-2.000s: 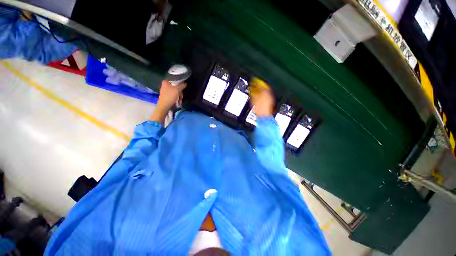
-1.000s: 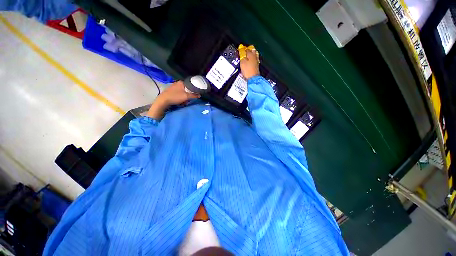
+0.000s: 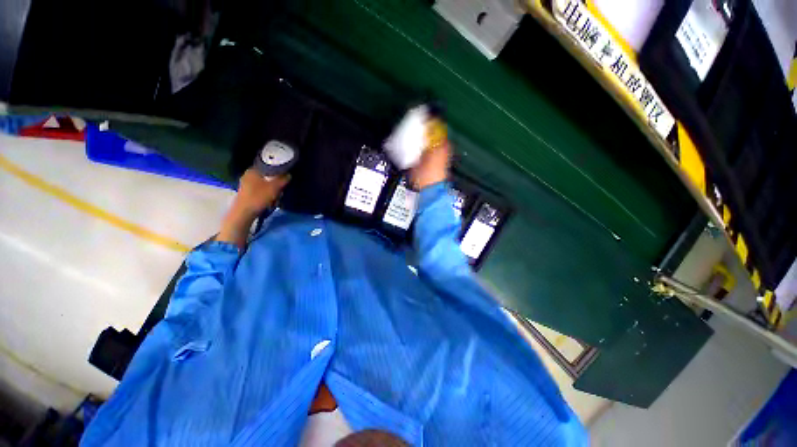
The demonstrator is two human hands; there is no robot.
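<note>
My left hand [image 3: 255, 190] is closed around a barcode scanner [image 3: 277, 154] with a white and grey rounded head, at the left end of a black compartment tray [image 3: 322, 166]. My right hand [image 3: 432, 161], with yellow on its fingertips, holds a blurred labelled unit [image 3: 409, 137] raised above the tray. Several black units with white labels lie in the tray, one of them left of my right forearm [image 3: 365, 185] and one at the right end [image 3: 479, 234]. My right hand and sleeve partly cover the middle ones. The left part of the tray looks dark, without labels.
The tray lies on a dark green bench [image 3: 559, 262]. A grey-white bracket [image 3: 482, 24] stands at the back. A yellow-black taped shelf edge [image 3: 690, 175] runs down the right, with another labelled unit [image 3: 702, 37] beyond. A blue bin [image 3: 140, 160] is at the left.
My right hand has lifted a unit above the tray. A dark gap without labels now shows left of the remaining units. My left hand still holds the scanner; the view has shifted.
</note>
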